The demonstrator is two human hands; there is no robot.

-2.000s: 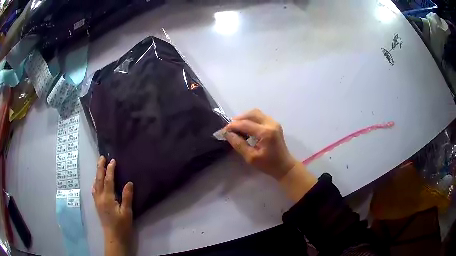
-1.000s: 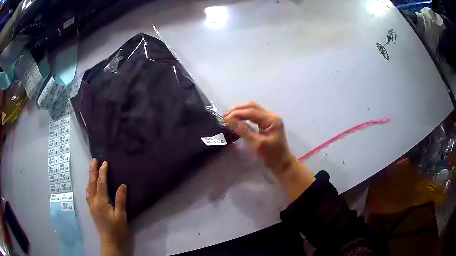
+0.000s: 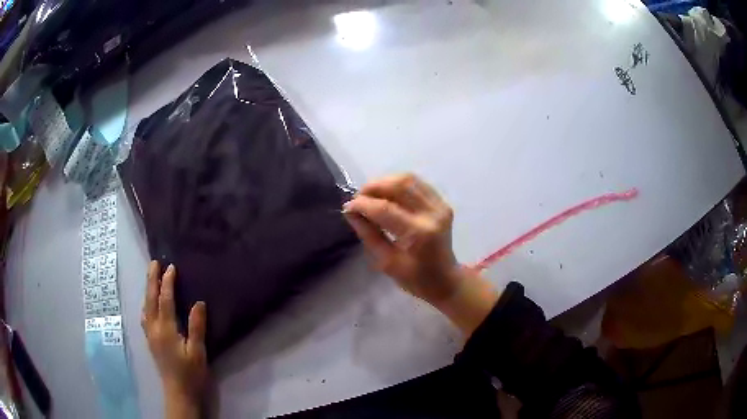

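Observation:
A dark garment in a clear bag [image 3: 237, 196] lies flat and slightly turned on the white table, with glare lines along its top and right edges. My left hand [image 3: 176, 327] rests at its lower left edge, fingers apart and thumb on the dark cloth. My right hand [image 3: 405, 237] is at the right corner of the bag, thumb and fingertips drawn together. A tiny pale bit shows at the fingertips; I cannot tell whether it is sticker or film. The white sticker seen earlier near this corner is not visible.
A label strip [image 3: 101, 254] runs down the left side of the table and curls at its far end. Dark shiny packs [image 3: 156, 29] lie along the far left. A pink-red line [image 3: 557, 219] and a dark scribble are on the tabletop at right. A black slim object [image 3: 29, 372] lies at the left edge.
My right hand has moved slightly left over the bag's corner, where the white sticker showed a second ago. The view has shifted a little. My left hand stays at the lower left edge.

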